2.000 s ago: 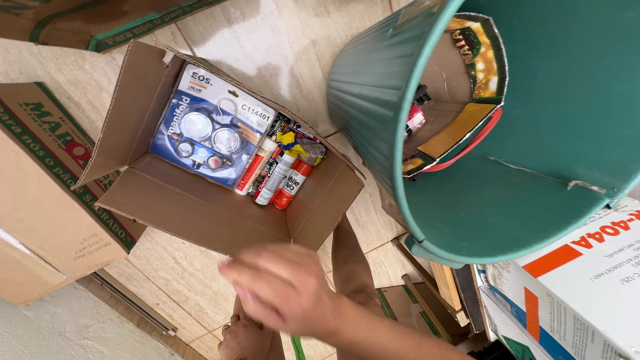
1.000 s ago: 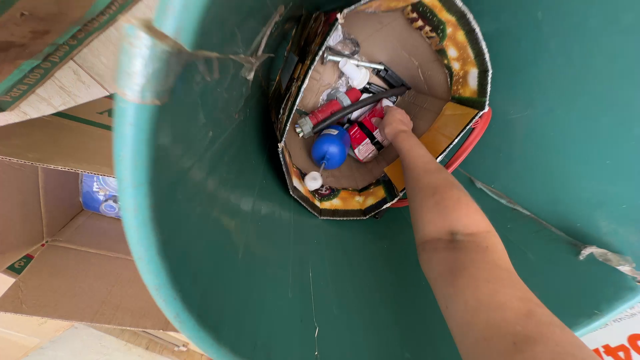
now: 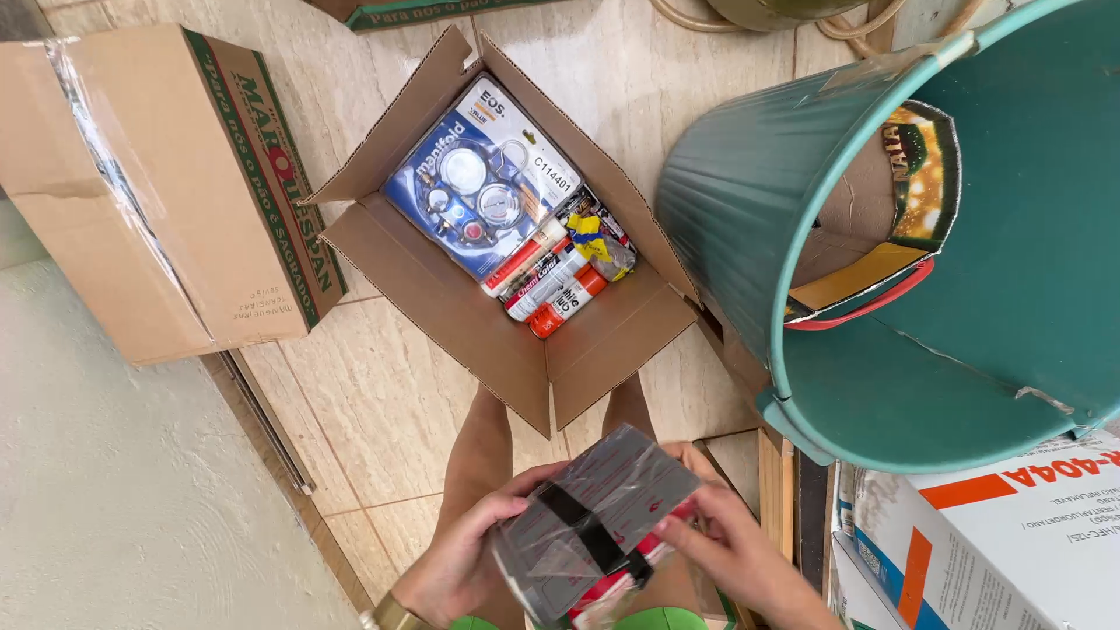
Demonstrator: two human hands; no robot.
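Note:
Both hands hold a grey and red package in clear plastic with a black strip around it, low in the view. My left hand grips its left side and my right hand its right side. Ahead of them stands an open cardboard box. Inside lie a manifold gauge set in blister packaging, a white and red tube, spray cans, of which one is orange and white, and a yellow and clear plastic packet.
On the right, a large green plastic bin holds a cut cardboard container and a red handle. Below it is a white refrigerant box. A taped cardboard box stands at left beside a wall. Hoses lie at top right.
One second ago a hand reached into the cardboard container inside the green bin, at a red package. Now both hands hold a grey and red package below the open box. The view has shifted greatly.

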